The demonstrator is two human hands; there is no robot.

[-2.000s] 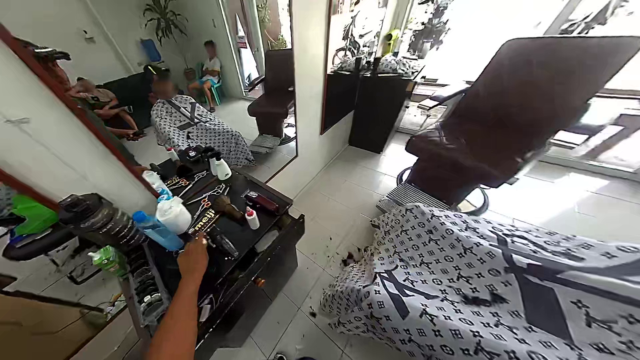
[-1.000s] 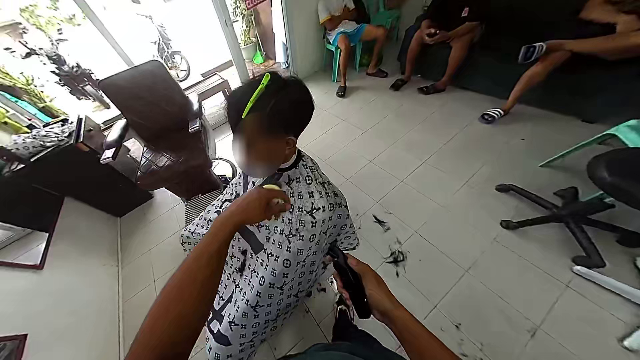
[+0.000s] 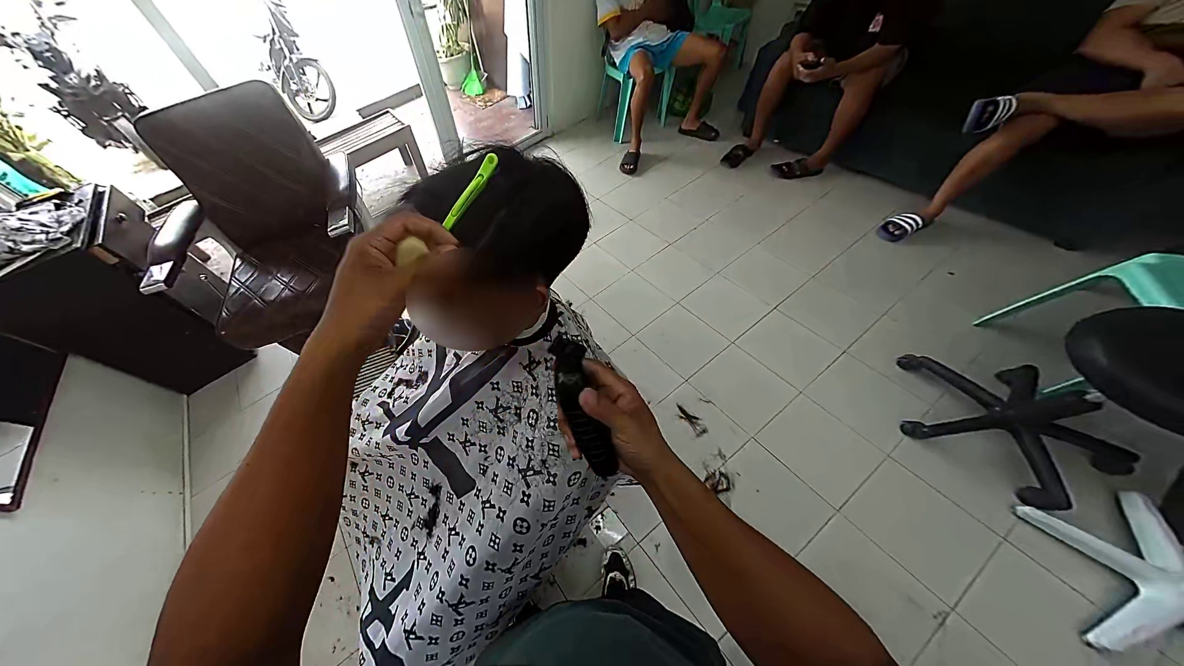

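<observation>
A seated person wears a white patterned barber's cape [image 3: 499,462], and a lime-green hair clip [image 3: 472,191] sits in their black hair [image 3: 541,208]. At the front edge of the hair, my left hand [image 3: 384,268] pinches a small pale-yellow object [image 3: 412,250]; its kind is unclear. My right hand [image 3: 615,412] grips a black hair clipper [image 3: 585,407] upright beside the person's shoulder, over the cape's edge. Loose dark hair lies on the cape. The fingers behind the clipper are partly hidden.
A brown padded barber's chair [image 3: 245,166] stands at the left beside a dark cabinet [image 3: 120,277]. Cut hair [image 3: 717,479] lies on the tiled floor. At the right are a wheeled chair base [image 3: 1017,416] and a green plastic chair [image 3: 1138,277]. Several people sit along the back.
Two seconds ago a hand was at the counter of bottles and tools. Since one second ago, my left hand has risen from below the face to the hairline, and my right hand has raised the clipper.
</observation>
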